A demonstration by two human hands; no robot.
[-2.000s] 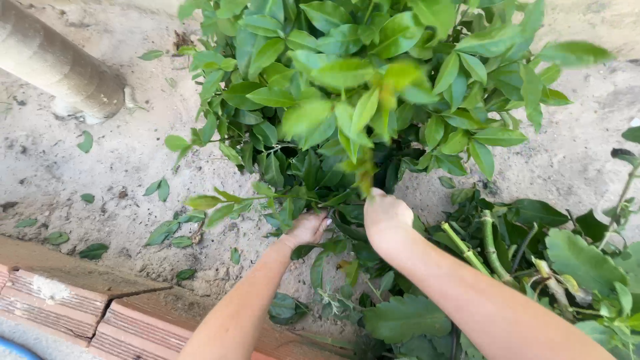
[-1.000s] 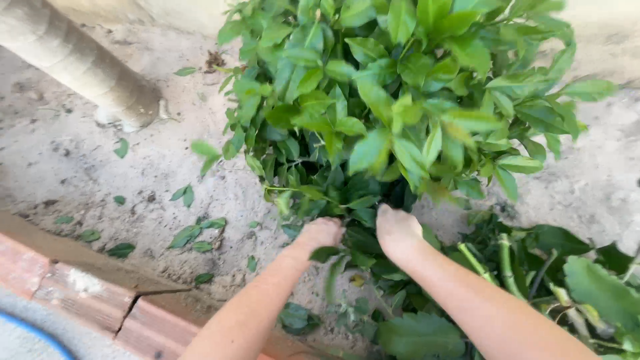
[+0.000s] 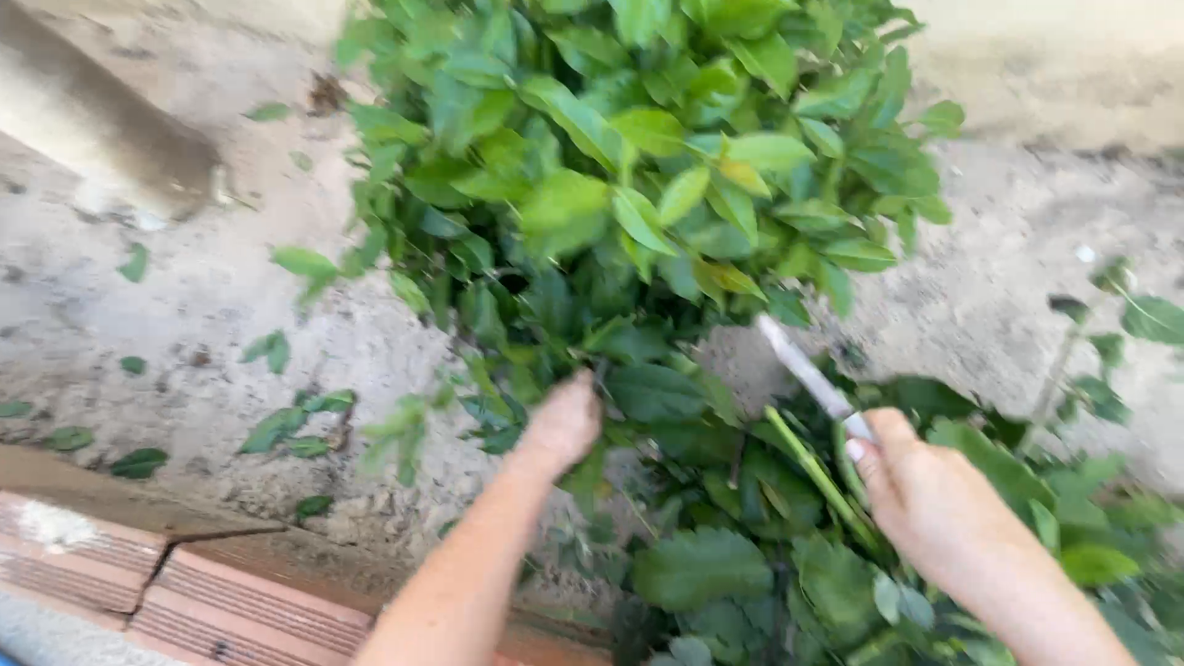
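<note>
A dense leafy green bush [image 3: 647,157] fills the upper middle of the head view. My left hand [image 3: 564,421] is at the bush's lower stems, its fingers partly hidden among leaves; a thin stem seems to be between them, though blur hides the detail. To the right, my right hand [image 3: 911,486] grips a knife by its handle. The knife's blade [image 3: 807,368] points up and left towards the underside of the bush, apart from my left hand. Below and around my right hand lies a heap of cut greenery [image 3: 703,569] with thick green stalks [image 3: 819,481].
A pale trunk or post [image 3: 102,120] stands in the sandy soil at upper left. Hollow clay bricks [image 3: 250,601] edge the bed at lower left. Loose leaves [image 3: 273,430] lie on the soil. A pale wall [image 3: 1064,74] runs behind, and a leafy sprig [image 3: 1105,370] is at right.
My right hand has moved right and away from the bush's base, and the knife in it now shows. My left hand stays low at the stems.
</note>
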